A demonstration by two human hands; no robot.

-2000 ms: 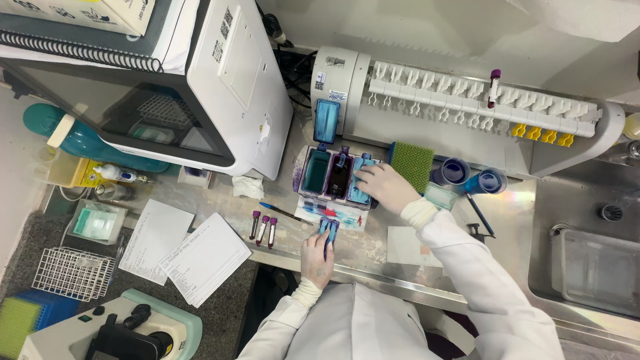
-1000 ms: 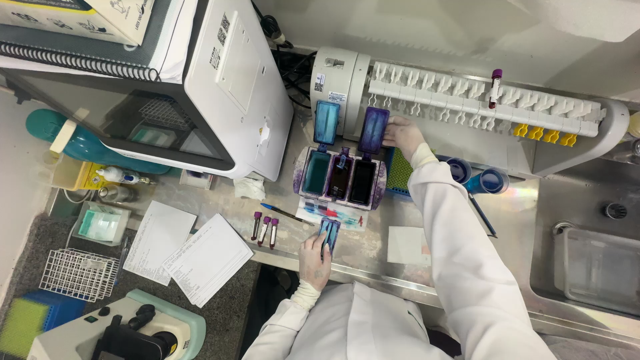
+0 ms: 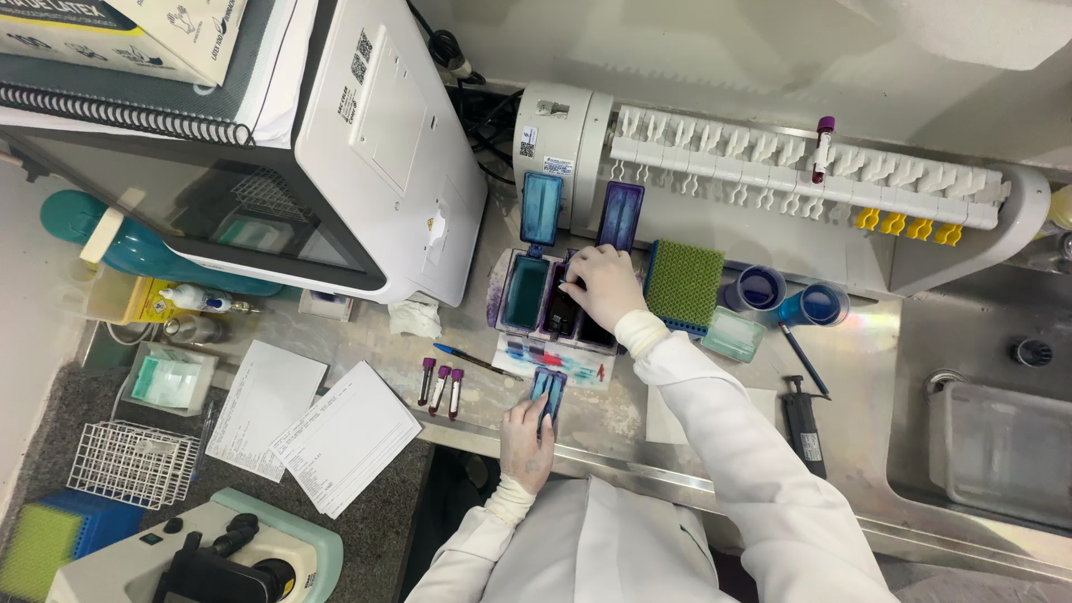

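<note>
My gloved left hand (image 3: 528, 440) holds a blue plastic piece (image 3: 548, 394), perhaps a staining jar lid, at the bench edge. Over the middle of the three staining jars is my gloved right hand (image 3: 599, 280), thumb and fingers pinched at a dark piece in it, probably the slide holder (image 3: 561, 322). The left jar (image 3: 527, 291) contains teal liquid; its blue lid (image 3: 541, 208) stands raised. Behind the right jar a purple lid (image 3: 621, 216) is also raised. My right hand partly hides the middle and right jars. Stained paper (image 3: 586, 368) lies in front of the jars.
Left of my left hand lie capped blood tubes (image 3: 440, 389), a pen (image 3: 477, 360) and printed sheets (image 3: 347, 440). A green-topped rack (image 3: 685, 280), blue-stained cups (image 3: 758, 289) and a pipette (image 3: 804, 431) are to the right. Behind stands a tube rotator (image 3: 804, 172); a sink (image 3: 988, 352) is far right.
My right hand moved from the right jar to its purple lid, which was raised, then to the middle jar. My left hand has stayed at the blue piece.
</note>
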